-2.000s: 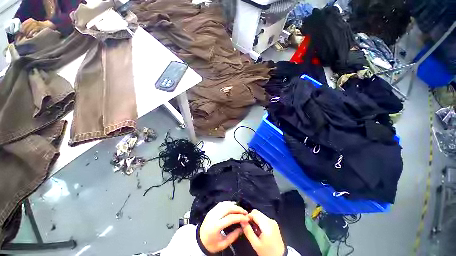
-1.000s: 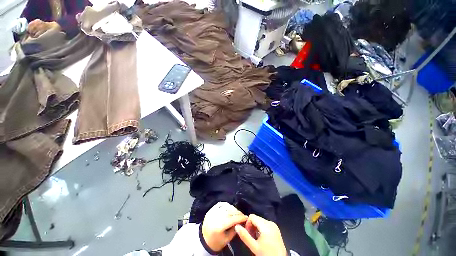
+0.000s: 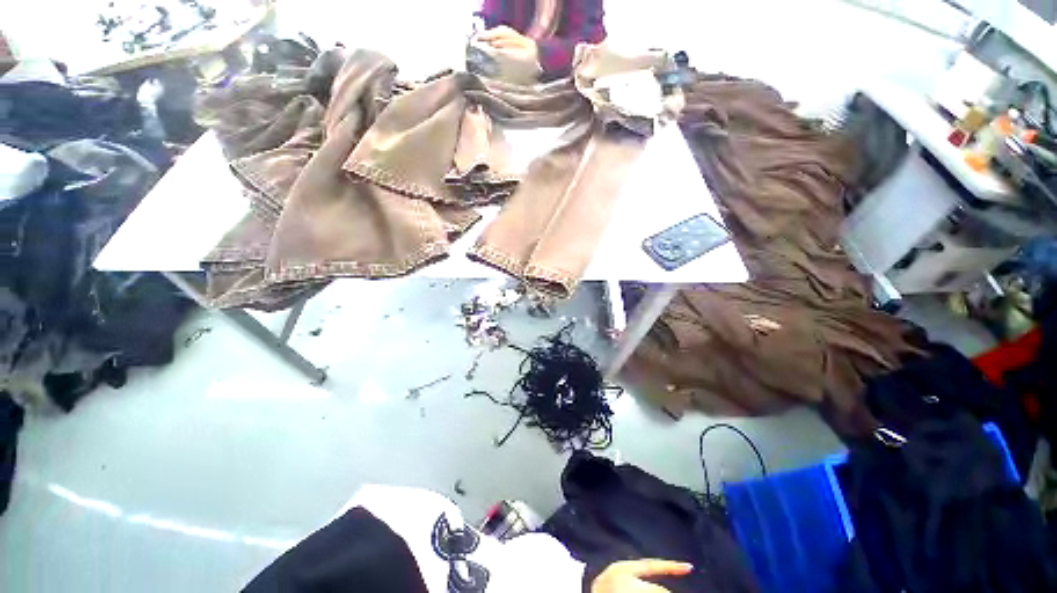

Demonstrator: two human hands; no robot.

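Observation:
My left hand (image 3: 640, 575) is at the bottom edge, at the end of a pale sleeve. It is partly cut off, with one finger stretched over the dark garment (image 3: 655, 515) on my lap; whether it grips anything cannot be told. My right hand is out of the picture. No tool or cord shows at the hand.
A white table (image 3: 162, 238) holds brown trousers (image 3: 406, 214) and a phone (image 3: 686, 241). Another person's hand (image 3: 508, 49) is beyond it. Black cords (image 3: 563, 392) lie on the floor. Dark garments (image 3: 945, 498) overhang a blue crate (image 3: 788, 527) at right.
The view has swung left and up, so the table is now central and the crate at the right edge. My two hands were together over the dark garment; now only part of the left shows.

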